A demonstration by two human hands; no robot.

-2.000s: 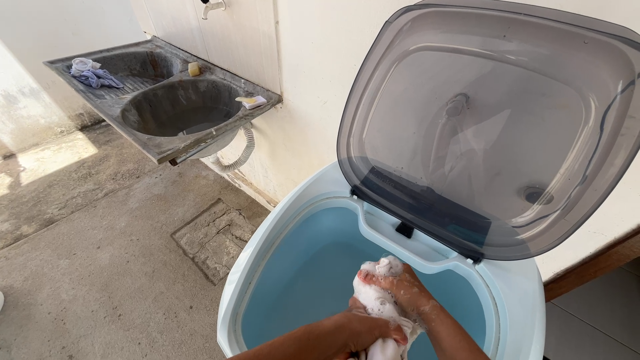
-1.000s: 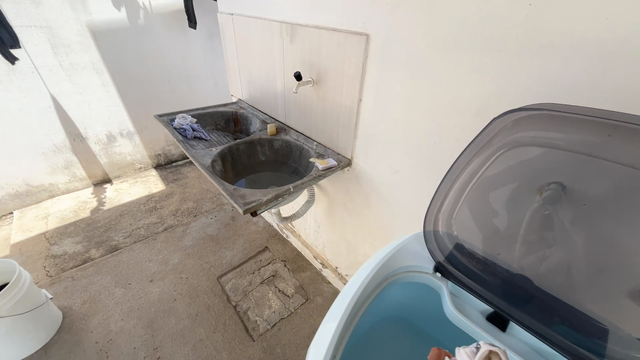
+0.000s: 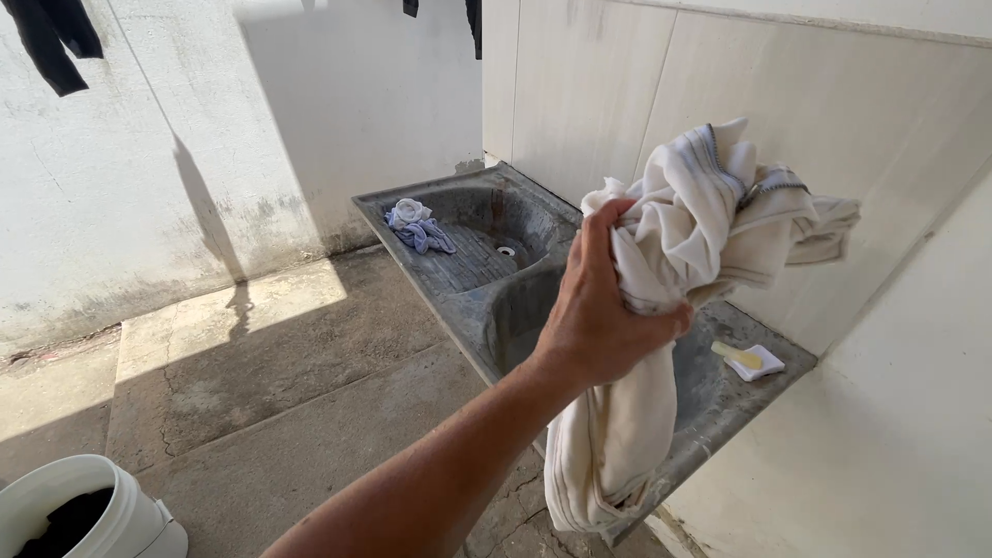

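Note:
My left hand (image 3: 597,302) grips a bunched white cloth (image 3: 682,232) with dark stitching along one edge. One part of the cloth hangs below the hand, and another part sticks out to the right. It is held up in front of a grey double sink (image 3: 465,298), hiding much of the right basin. In the left basin, a white and blue cloth (image 3: 422,232) lies crumpled on the ribbed slope. A yellowish piece (image 3: 736,355), perhaps soap, rests on a small white folded item (image 3: 763,363) at the sink's right corner. My right hand is out of view.
A white bucket (image 3: 151,519) holding dark stuff stands on the concrete floor (image 3: 310,449) at lower left. Dark garments (image 3: 58,39) hang at the top left. Pale wall panels (image 3: 589,85) rise behind the sink.
Two seconds ago both hands held a foamy white cloth over the open washing machine. Now my left hand holds a white cloth up before the sink; the view has swung left, away from the machine.

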